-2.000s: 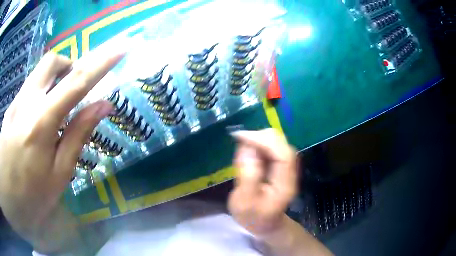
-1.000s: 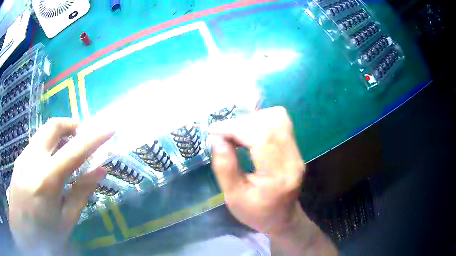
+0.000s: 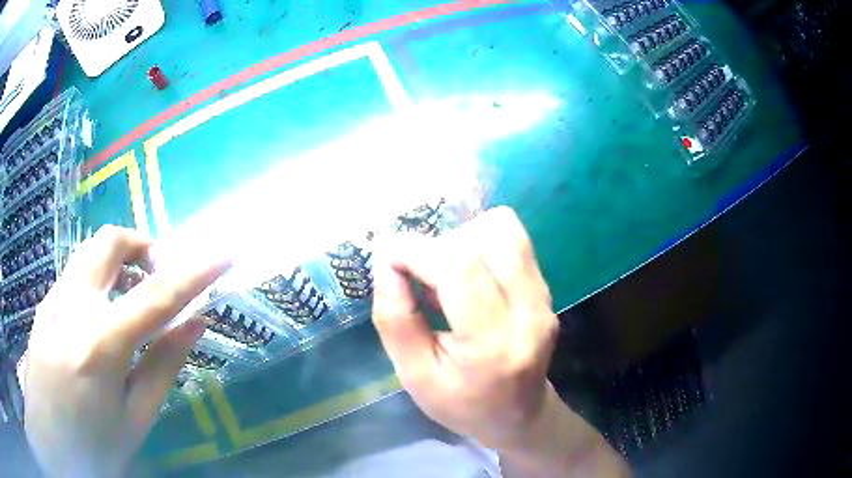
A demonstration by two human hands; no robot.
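A clear blister tray with rows of small dark, curved components (image 3: 351, 271) lies across the mat in front of me. Strong white glare hides its upper part. My left hand (image 3: 117, 345) is over the tray's left end, thumb and forefinger apart; whether it grips the tray is hidden. My right hand (image 3: 467, 327) is over the right part of the tray. Its thumb and forefinger are pinched at the rows, with a tiny dark tip at the fingertips; the item itself is mostly hidden.
Filled trays lie at the left (image 3: 33, 210) and upper right (image 3: 680, 70), the right one with a red mark. A white fan (image 3: 103, 28), a small red cap (image 3: 157, 77) and a blue tube (image 3: 211, 11) are at the upper left. The mat's edge (image 3: 654, 254) curves at lower right.
The view has shifted, showing the fan and cap. My right hand has moved from below the tray onto its rows, then slightly left. My left hand stays at the left end.
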